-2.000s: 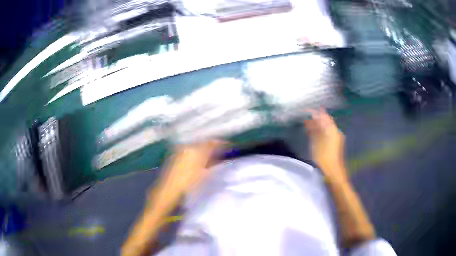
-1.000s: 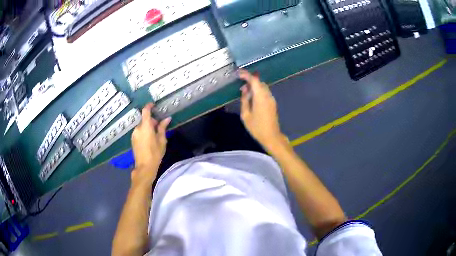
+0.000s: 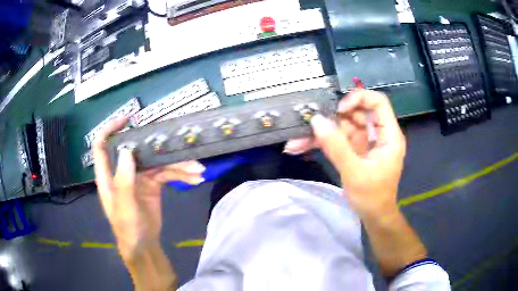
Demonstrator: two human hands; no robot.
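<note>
A grey light-bar module [image 3: 209, 132] with a row of several round yellow-centred fittings is held up above the bench's front edge, tilted slightly up to the right. My left hand [image 3: 139, 187] grips its left end. My right hand [image 3: 363, 153] grips its right end, with the thumb near the rightmost fitting. A tiny red piece [image 3: 356, 83] shows at my right fingertips; what it belongs to is unclear. More silver light bars [image 3: 271, 69] lie side by side on the green mat behind, and others [image 3: 173, 102] lie to the left, partly hidden by the held bar.
A white base plate [image 3: 210, 48] with a red round button [image 3: 267, 24] lies behind the bars. A flat grey-green metal plate [image 3: 377, 62] and a black perforated tray [image 3: 455, 74] are at right. A dark ribbed block [image 3: 50, 149] stands at left. Something blue [image 3: 218, 170] shows below the bar.
A bar that lay at the bench's front edge between my hands is now lifted and held close to the camera. The view has shifted, with the bench contents further right.
</note>
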